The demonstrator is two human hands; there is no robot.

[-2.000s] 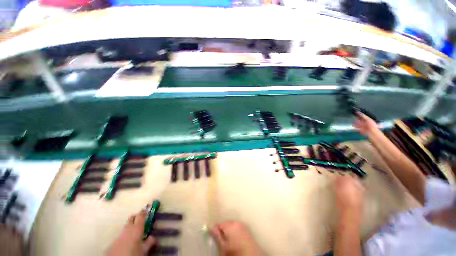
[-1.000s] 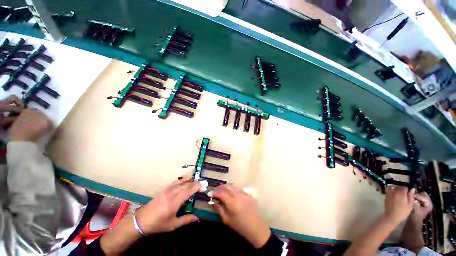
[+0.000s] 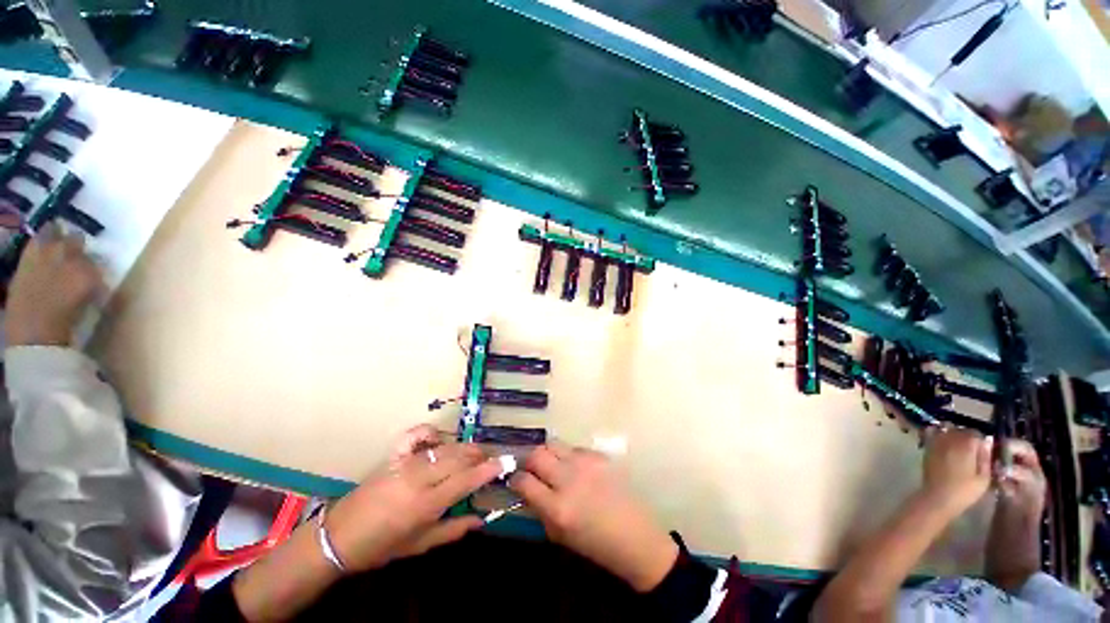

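Note:
A comb-shaped unit lies in front of me, its green circuit-board strip (image 3: 476, 377) running towards me and dark oblong bodies (image 3: 516, 398) pointing right. My left hand (image 3: 420, 493) lies over the strip's near end, with a small white piece (image 3: 506, 464) at its fingertips. My right hand (image 3: 582, 497) meets it from the right, fingers bent at the unit's near end. A thin pale item (image 3: 502, 512) shows below the fingertips; I cannot tell which hand holds it. The near end of the unit is mostly hidden by my hands.
More comb units lie along the bench's back edge (image 3: 593, 250) and on the green conveyor belt (image 3: 548, 110). A coworker's hands (image 3: 962, 472) work at the right beside dark racks (image 3: 1070, 487). Another coworker's sleeve (image 3: 61, 450) and hand are at the left.
The view has shifted slightly. My hands stay together at the unit's near end, and the thin pale item now shows below them. The left coworker's hand has moved at the units on the white surface.

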